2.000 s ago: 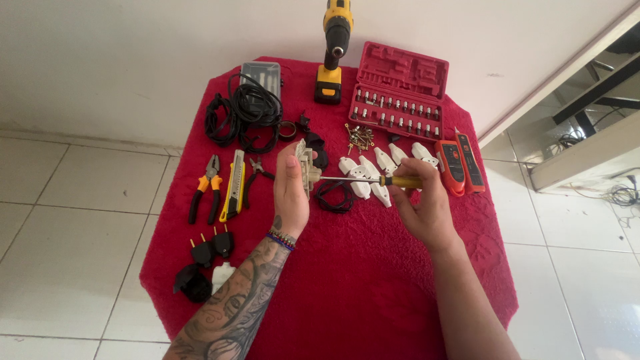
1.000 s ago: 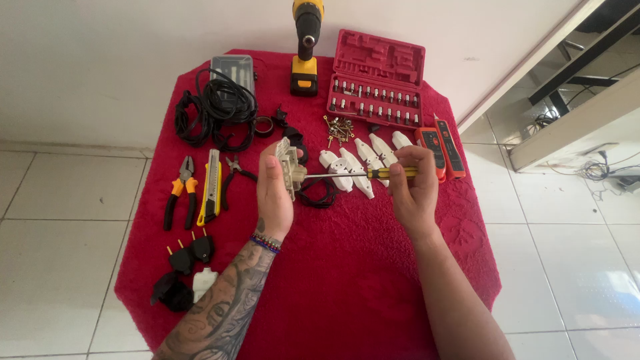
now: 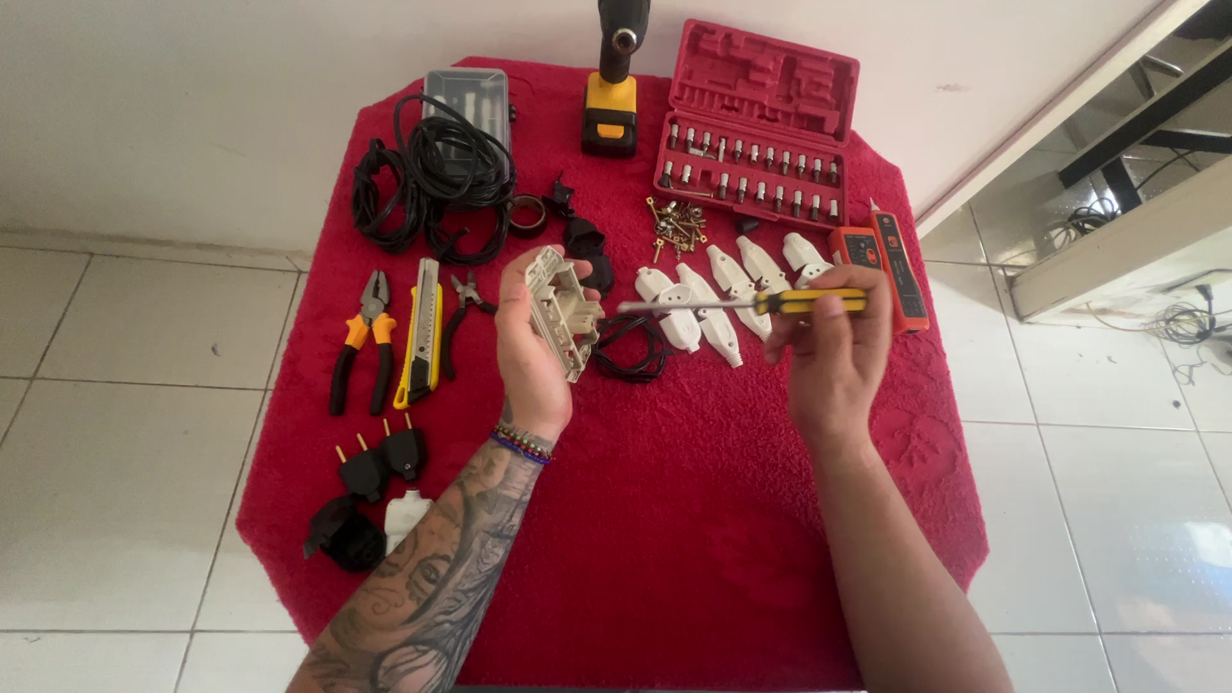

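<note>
My left hand (image 3: 531,346) holds a beige plastic electrical fitting (image 3: 564,313), tilted on edge with its ribbed inner side facing right. In my right hand (image 3: 835,346) is a screwdriver (image 3: 808,301) with a yellow and black handle, its shaft pointing left. The tip is just right of the fitting, with a small gap between them. Behind the shaft lie several white plugs and sockets (image 3: 720,318). A thin black cable coil (image 3: 630,348) rests on the red cloth below the tip.
Left are combination pliers (image 3: 366,337), a utility knife (image 3: 421,332), small cutters (image 3: 464,313), black plugs (image 3: 364,474) and black cable (image 3: 452,159). At the back stand a cordless drill (image 3: 610,106) and an open red bit case (image 3: 760,125). Loose screws (image 3: 679,226) and orange testers (image 3: 900,274) lie right.
The screwdriver tip, which reached the fitting in both earlier frames, is now clear of it. My left hand has turned the fitting so more of its inner side shows.
</note>
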